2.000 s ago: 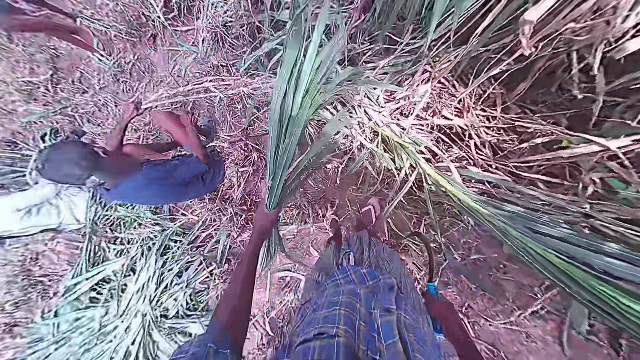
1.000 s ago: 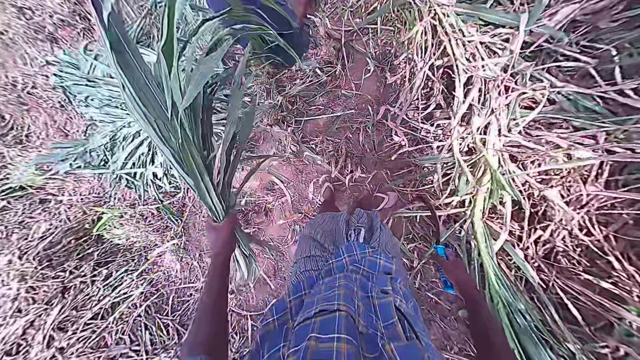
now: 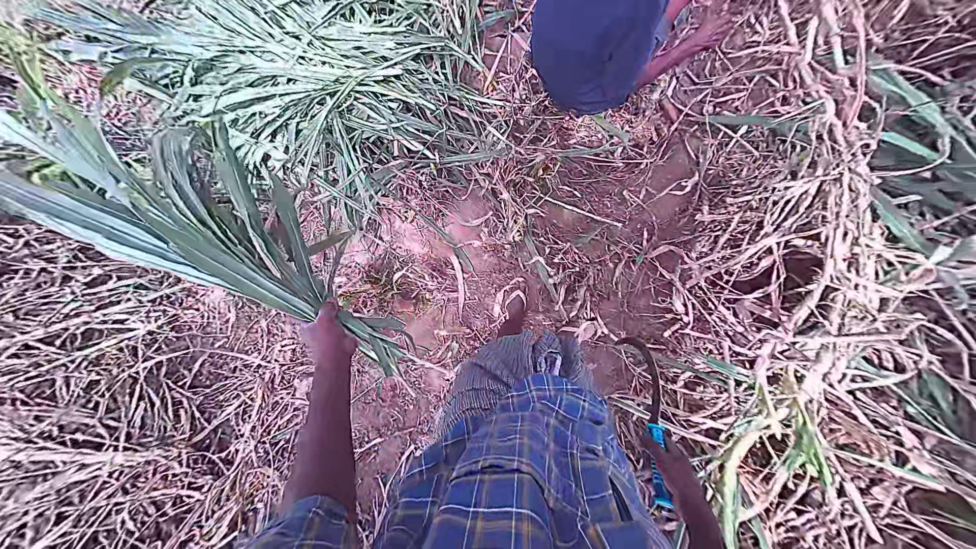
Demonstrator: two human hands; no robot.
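Observation:
My left hand point(image 3: 329, 335) is closed around the base of a bundle of long green leaf blades point(image 3: 221, 236), which fan out to the upper left; short ends stick out on the other side of the fist. Low on the right, my right hand point(image 3: 675, 465) grips the blue handle of a sickle point(image 3: 654, 381). Its dark curved blade points up and bends left, close to my clothed leg. A pile of cut green leaves point(image 3: 305, 76) lies on the ground at the upper left, beyond the held bundle.
Another person point(image 3: 595, 53) in dark blue bends at the top, an arm reaching right. Dry stalks and straw point(image 3: 114, 396) cover the ground at left. Tangled dry stalks with some green leaves point(image 3: 823, 305) rise at right. Reddish soil point(image 3: 457, 229) shows between them.
The held bundle has swung from pointing up to pointing left, in my left hand. My view has turned a lot, so the leaf pile and the other person appear elsewhere. The sickle stays in my right hand.

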